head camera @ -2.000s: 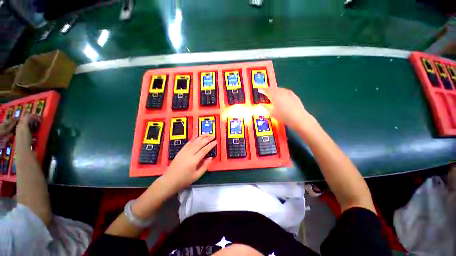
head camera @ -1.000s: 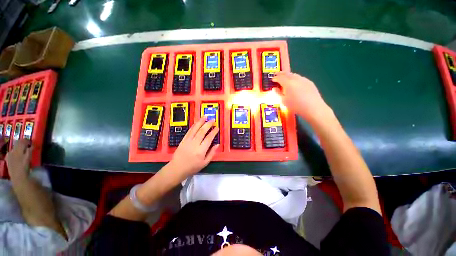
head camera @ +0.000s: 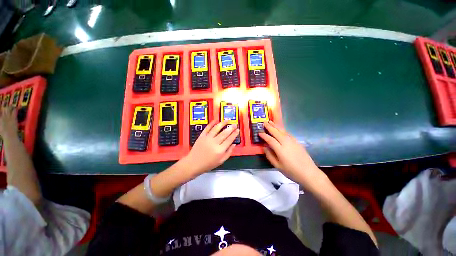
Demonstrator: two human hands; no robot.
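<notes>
A red tray [head camera: 156, 97] lies in front of me with keypad phones in two rows of recesses. The two left columns have dark screens; the other screens are lit blue or whitish. My left hand [head camera: 212, 143] rests over the front-row phone fourth from the left [head camera: 230, 111], fingers on its keypad, and partly covers the third phone [head camera: 199, 111]. My right hand [head camera: 285, 149] has its fingertips on the keypad of the front-right phone [head camera: 259, 112]. Both phones lie in their recesses; neither hand grips one. Bright glare shows between the rows at the right.
A neighbour's red tray with phones [head camera: 35, 107] is at the left, with a person's arm [head camera: 17, 150] over it. A brown cardboard box [head camera: 34, 56] stands behind it. Another red tray [head camera: 441, 100] is at the right. A white line [head camera: 300, 32] crosses the green surface.
My right hand has moved from the back-right phone down to the front-right phone. My left hand has shifted right from the third front phone to the fourth. The view has shifted slightly.
</notes>
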